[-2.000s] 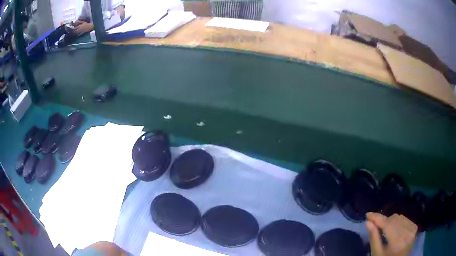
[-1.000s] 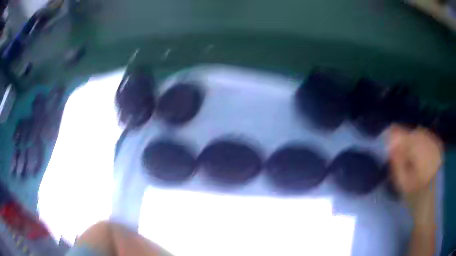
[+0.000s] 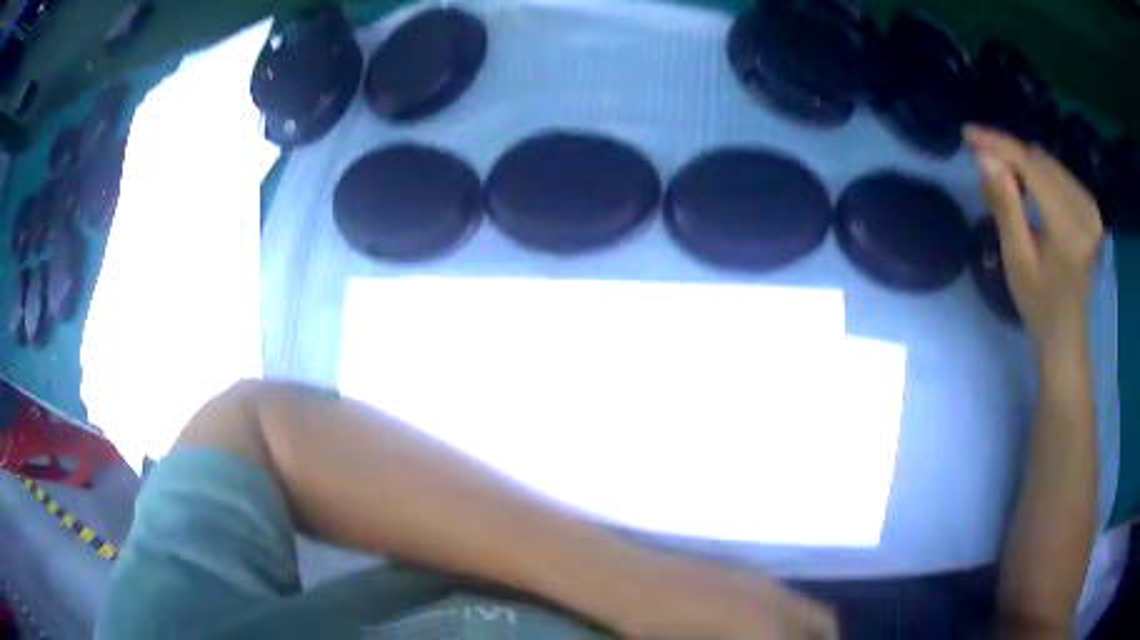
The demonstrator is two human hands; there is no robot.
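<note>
Four black oval ear cup parts, one of them here (image 3: pixel 573 193), lie in a row behind white backing sheets (image 3: pixel 600 400) on the pale blue mat. A fifth black part (image 3: pixel 994 269) at the row's right end is partly hidden by my right hand (image 3: pixel 1050 231). That hand is bent over the right-hand parts; its fingertips are near a glossy black part (image 3: pixel 923 81), and I cannot tell if they pinch anything. My left forearm crosses the front of the sheets. My left hand (image 3: pixel 788 615) is blurred and cut off by the bottom edge; its grip is unclear.
A larger pile of white sheets (image 3: pixel 181 238) lies at left, with smaller black parts (image 3: pixel 56 219) beyond it on the green bench. Two black ovals stand at the mat's upper left (image 3: pixel 425 63). Rimmed black parts (image 3: pixel 800 56) lean along the upper right. A red stool (image 3: pixel 56 438) is below left.
The view has tilted down, so the parts sit higher in the picture and the sheets show fully. My left forearm now reaches across the front. My right hand stays by the right-hand parts.
</note>
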